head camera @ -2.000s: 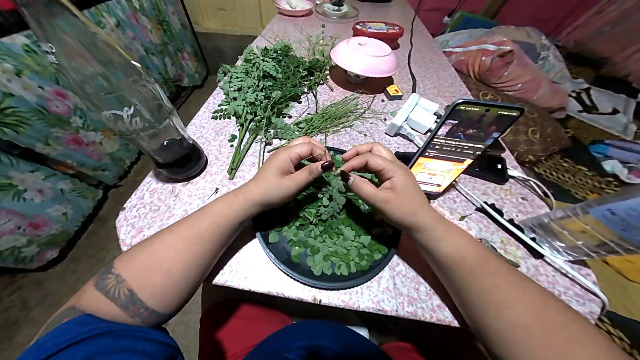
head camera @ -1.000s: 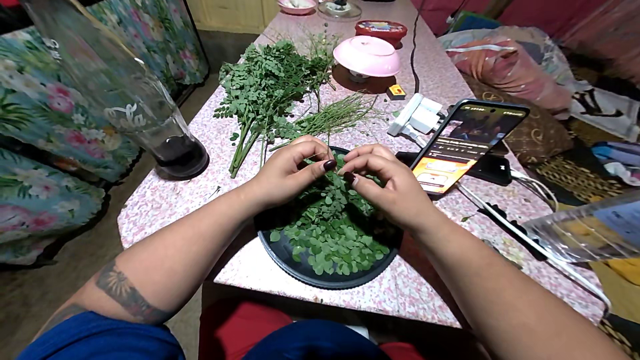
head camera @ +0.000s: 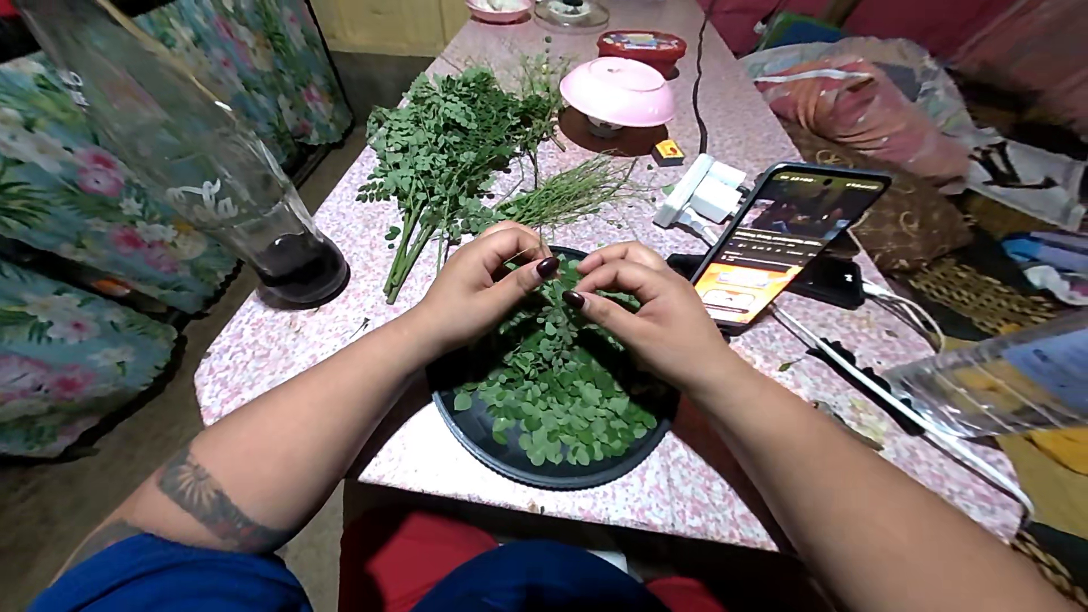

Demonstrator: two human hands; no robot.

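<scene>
My left hand (head camera: pixel 493 285) pinches a thin green leaf stem between thumb and forefinger, over a round black tray (head camera: pixel 501 463). Close to its right, my right hand (head camera: pixel 642 306) has thumb and fingers near the hanging sprig; whether they grip a leaf cannot be told. Small round green leaves (head camera: pixel 565 404) lie heaped in the tray below both hands. Beyond the tray rests a bunch of leafy stalks (head camera: pixel 450 144), with a pile of bare thin stems (head camera: pixel 574 191) at its right.
A glass bottle (head camera: pixel 297 255) with dark liquid stands at left. A propped smartphone (head camera: pixel 765 246), white charger plug (head camera: pixel 705 191) and cables are at right, near a clear plastic bottle (head camera: pixel 994 374). Farther back are an upturned pink bowl (head camera: pixel 619 89), a matchbox (head camera: pixel 668 153) and a red tub (head camera: pixel 642 49).
My right hand's fingers have opened slightly and moved a little away from my left fingertips. My left hand stays in nearly the same place.
</scene>
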